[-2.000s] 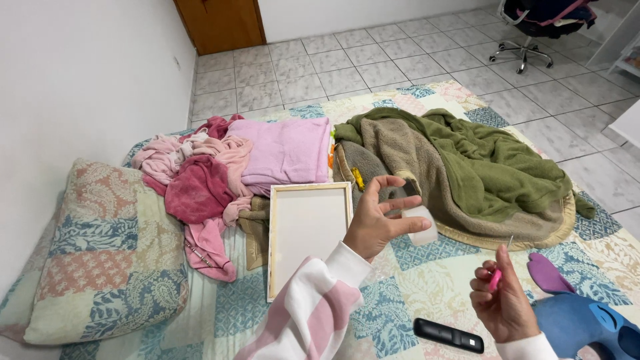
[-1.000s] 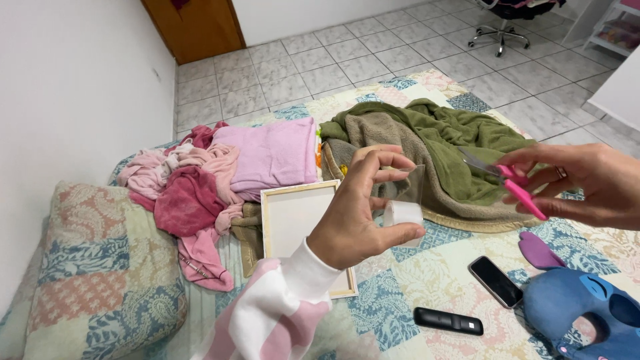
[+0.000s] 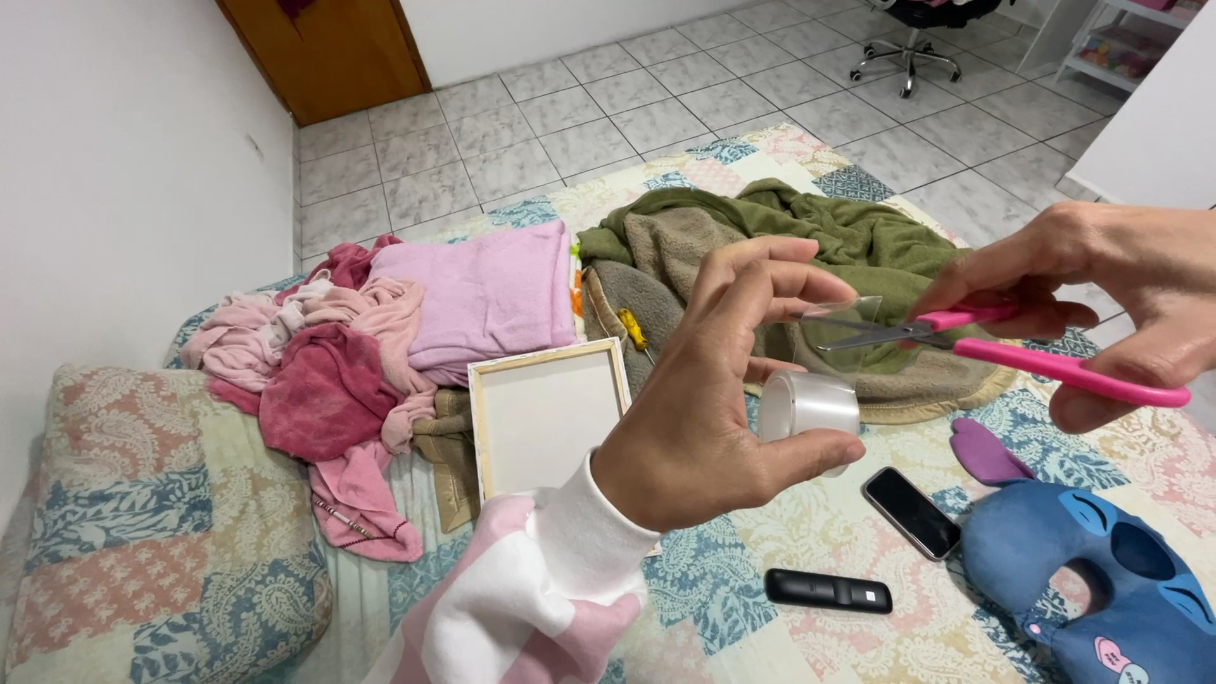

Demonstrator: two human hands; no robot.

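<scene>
My left hand [image 3: 722,389] holds a roll of clear tape [image 3: 807,407], its thumb under the roll. A transparent strip [image 3: 841,332] rises from the roll, its upper end by my left fingertips. From the right, my right hand [image 3: 1121,294] grips pink-handled scissors [image 3: 1035,361] by the handles. The parted scissor blades lie at the strip, above the roll; whether they touch it I cannot tell. Below the hands a smartphone [image 3: 912,513] and a black remote-like device [image 3: 828,591] rest on the patterned bedspread [image 3: 708,570].
A framed canvas [image 3: 546,408] lies back side up beside a folded lilac blanket [image 3: 489,299]. Pink clothes [image 3: 332,389] and a patterned pillow [image 3: 171,522] are at left. Behind the hands is a green and brown blanket [image 3: 836,228], with a yellow-handled tool [image 3: 632,329]. A blue neck pillow [image 3: 1092,570] sits lower right.
My right hand has brought the scissors up and leftward to the strip above the roll. My left hand still holds the tape roll, with more of the strip now showing.
</scene>
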